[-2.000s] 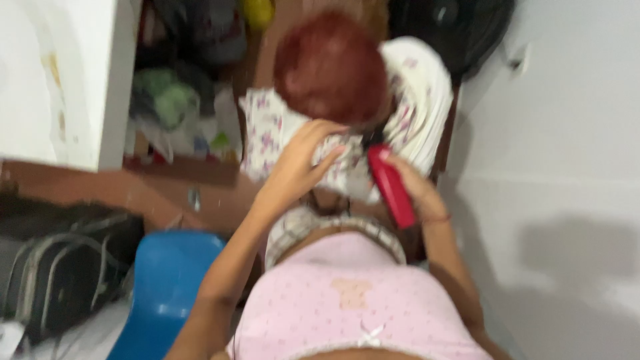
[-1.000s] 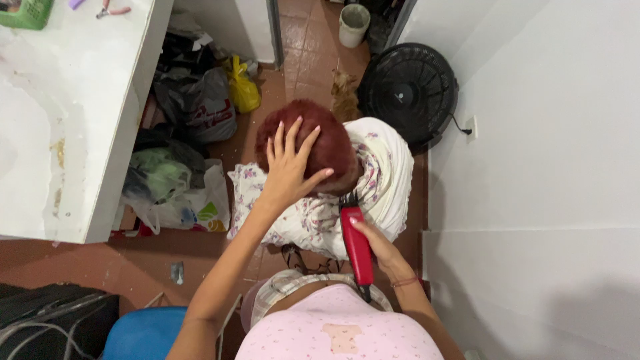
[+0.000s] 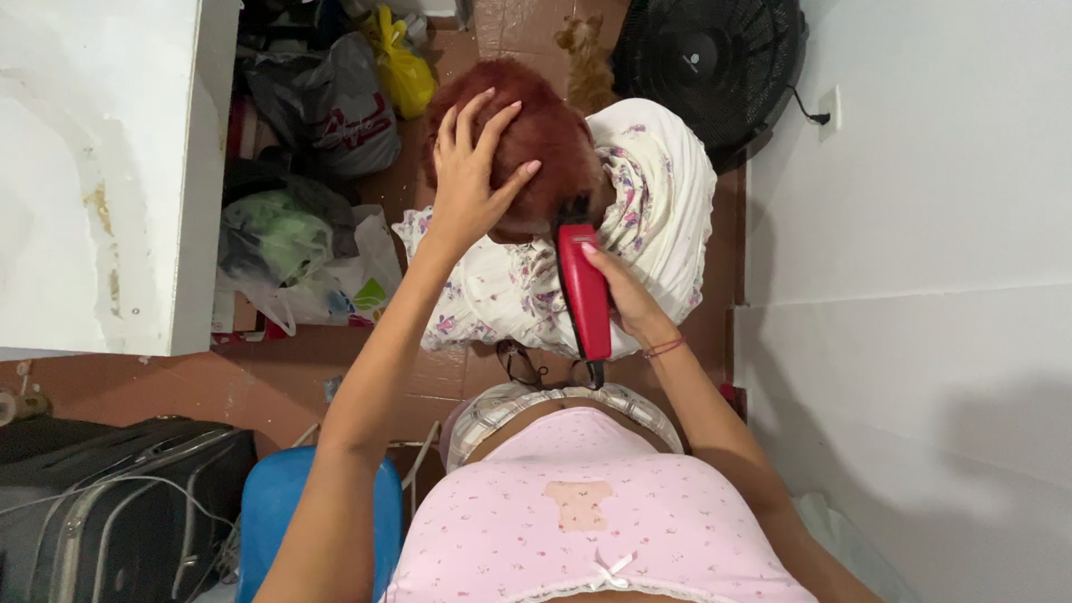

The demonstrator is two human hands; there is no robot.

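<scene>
A person's head with short reddish hair is below me, over a white floral cloth that covers the shoulders. My left hand lies on top of the hair with its fingers spread. In my right hand is a red electric hair clipper, its dark comb guard up against the hair at the lower right of the head. The fingers behind the clipper are mostly hidden, and its cord hangs from the lower end.
A black fan stands beyond the person, near a wall outlet. A small brown furry animal is beside it. Plastic bags lie left, beside a white counter. A blue chair and a dark suitcase are lower left.
My left hand, at the near edge of the hair two seconds ago, is now spread on top of it. The clipper remains in my right hand near the head. The view has shifted.
</scene>
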